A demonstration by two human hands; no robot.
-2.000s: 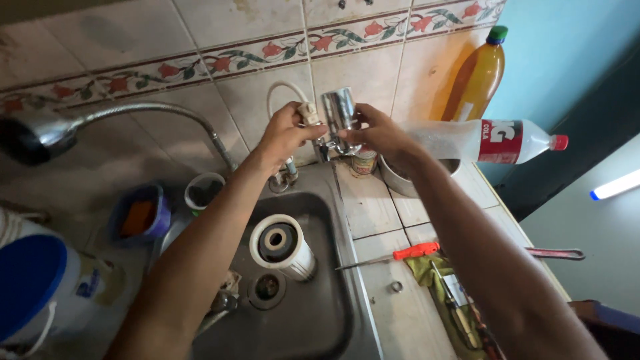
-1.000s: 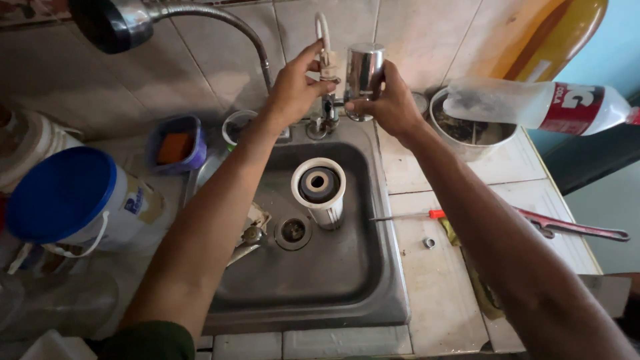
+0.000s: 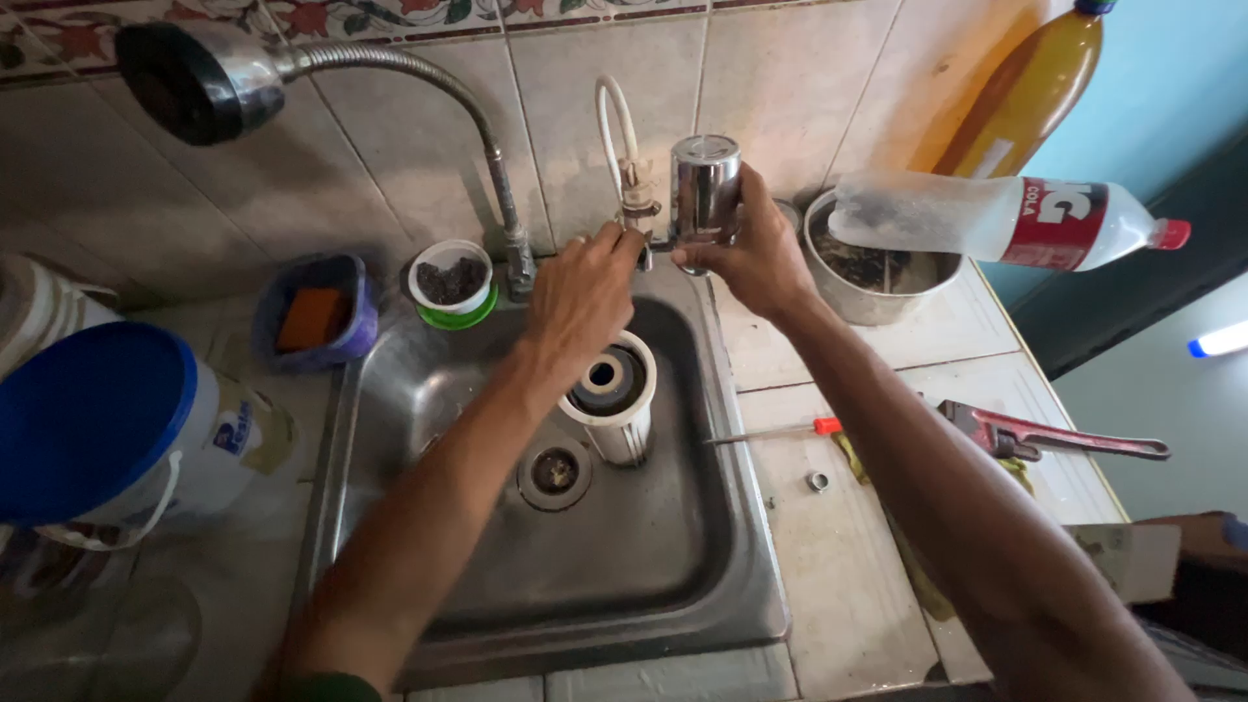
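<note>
My right hand (image 3: 765, 249) is closed around the lower part of a chrome cylinder (image 3: 706, 190) behind the sink. My left hand (image 3: 590, 288) reaches to the small metal fitting (image 3: 645, 249) just left of the cylinder; its fingertips touch there, but their exact grip is hidden. A thin white hose (image 3: 606, 122) loops up from a pale connector (image 3: 637, 185) above the fitting. Below my left hand, a white cylindrical filter housing (image 3: 629, 429) with a dark ring-shaped piece inside stands in the steel sink (image 3: 624, 575), beside the drain (image 3: 554, 473).
A flexible-neck faucet (image 3: 419, 63) arches at the left. Around the sink are a blue-lidded bucket (image 3: 93, 419), a purple tub (image 3: 361, 331) and a small white cup (image 3: 450, 278). On the right are a metal pot (image 3: 868, 307), a cola bottle (image 3: 975, 210), a red pipe wrench (image 3: 1072, 439) and a screwdriver (image 3: 827, 426).
My left hand has come down from the white connector and hose to the metal fitting below. My right hand still holds the chrome cylinder. The view has shifted.
</note>
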